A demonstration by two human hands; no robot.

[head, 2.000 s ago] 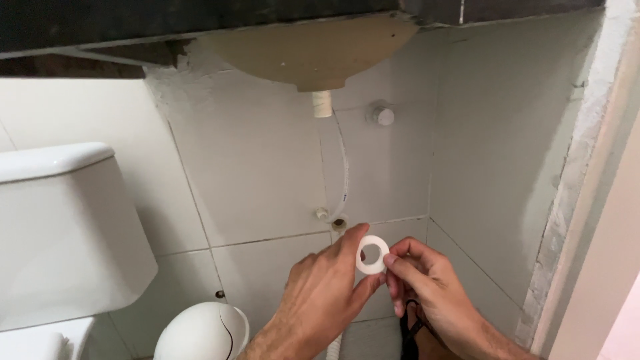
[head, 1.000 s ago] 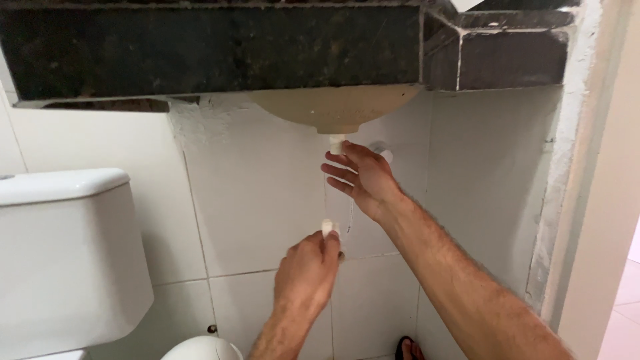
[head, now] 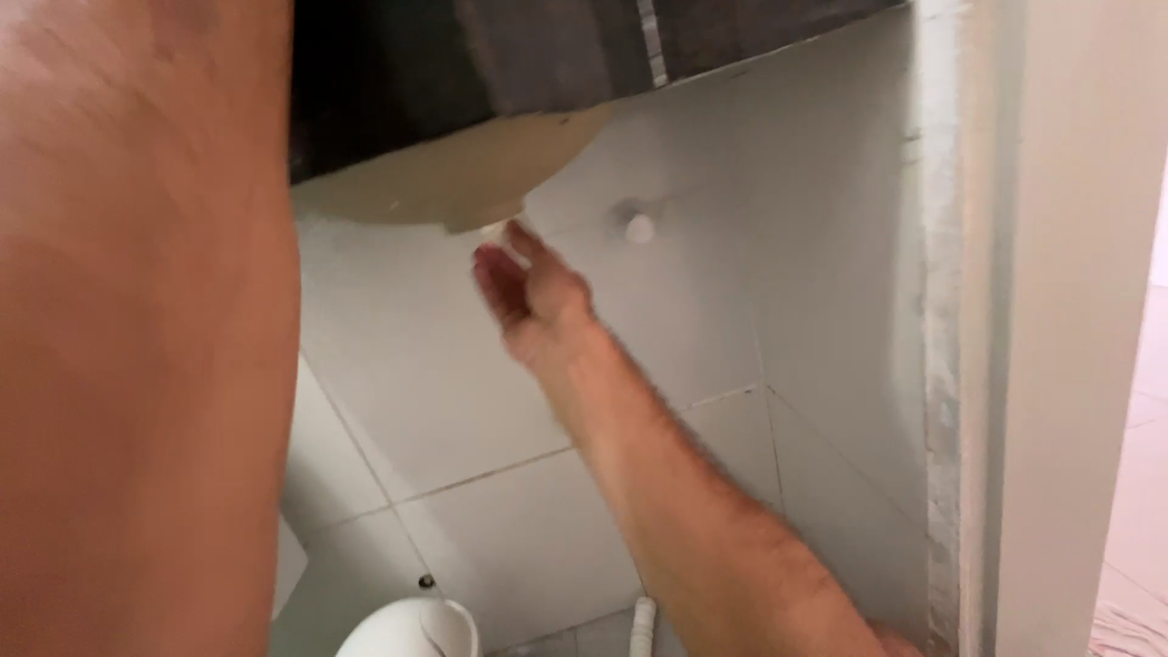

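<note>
My right hand (head: 534, 287) reaches up to the underside of the cream sink basin (head: 456, 178), its fingers around the white drain outlet (head: 495, 228) or just beneath it. The hand is blurred, and whether it grips the outlet cannot be told. My left forearm fills the left edge of the view, raised close to the camera, and the left hand itself is out of frame. A round white wall fitting (head: 639, 227) sticks out to the right of the basin.
The dark stone counter (head: 566, 55) overhangs the basin. A white corrugated hose (head: 643, 628) stands low by the tiled wall. The domed white bin (head: 411, 630) is at the bottom, and a door frame (head: 1049, 319) rises at the right.
The white ring between both hands two seconds ago no longer shows. My right hand has gone up to the drain outlet. My left hand has risen from below the basin out of view.
</note>
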